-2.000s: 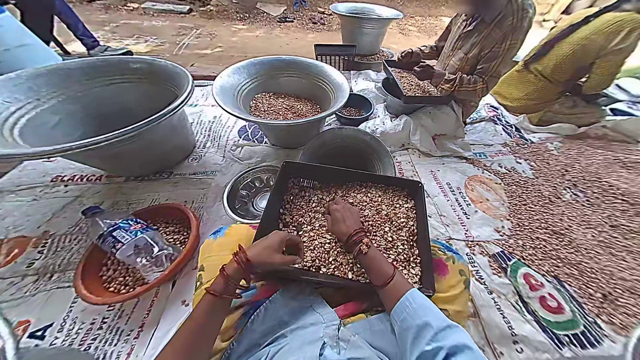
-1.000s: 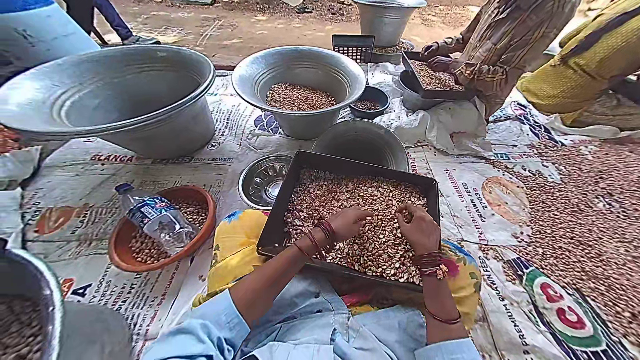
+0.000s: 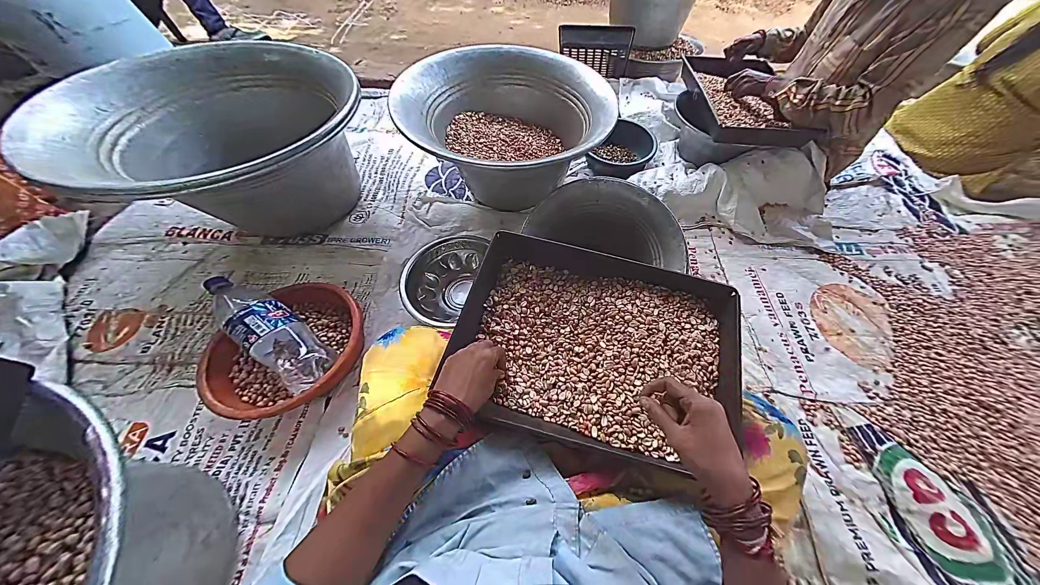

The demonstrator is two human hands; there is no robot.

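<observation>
A black rectangular tray (image 3: 725,325) lies across my lap, filled with split brown and whitish nuts or seeds (image 3: 601,345). My left hand (image 3: 473,372) rests at the tray's left edge, its fingers curled at the pieces; whether it holds any is hidden. Over the tray's lower right part is my right hand (image 3: 678,410), thumb and forefinger close together, and I cannot tell if a piece is between them. Behind the tray sit a grey metal basin (image 3: 609,219) and a steel plate with round hollows (image 3: 443,280).
A clay bowl (image 3: 213,382) of nuts with a plastic bottle (image 3: 272,329) stands left. Large aluminium tubs (image 3: 276,183), (image 3: 520,175) stand ahead, a metal pot (image 3: 114,487) at lower left. Another person's hands (image 3: 751,81) work over a second tray (image 3: 768,134). Nuts (image 3: 967,341) spread right.
My left hand has moved from over the nuts to the tray's left edge. My right hand has come lower over the tray. The other person's hands stay at their tray.
</observation>
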